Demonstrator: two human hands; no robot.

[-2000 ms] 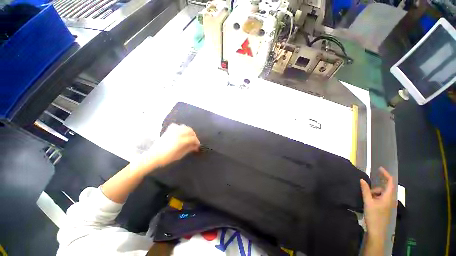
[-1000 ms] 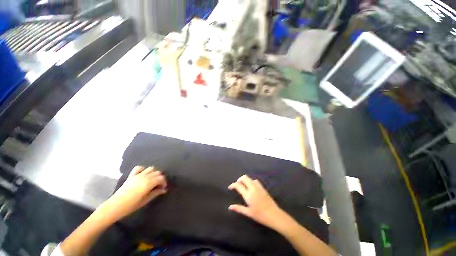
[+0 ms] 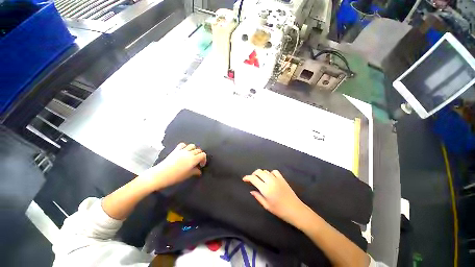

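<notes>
A large black fabric panel with rounded corners lies across the near part of the white feed plate and hangs towards me. My left hand rests on the left part of the panel, fingers curled; whether it pinches the cloth is hard to tell. My right hand lies on the middle of the panel with thumb and fingers apart. The sewing machine head with a red mark stands beyond the panel, which is not under it.
Yellow guide tape runs along the plate's right edge. The metal feed carriage is right of the head. A control screen stands at right. A blue bin and roller conveyor are at upper left.
My right hand has moved from the panel's right end to its middle. My left hand remains on the left part. The camera view swung and came back.
</notes>
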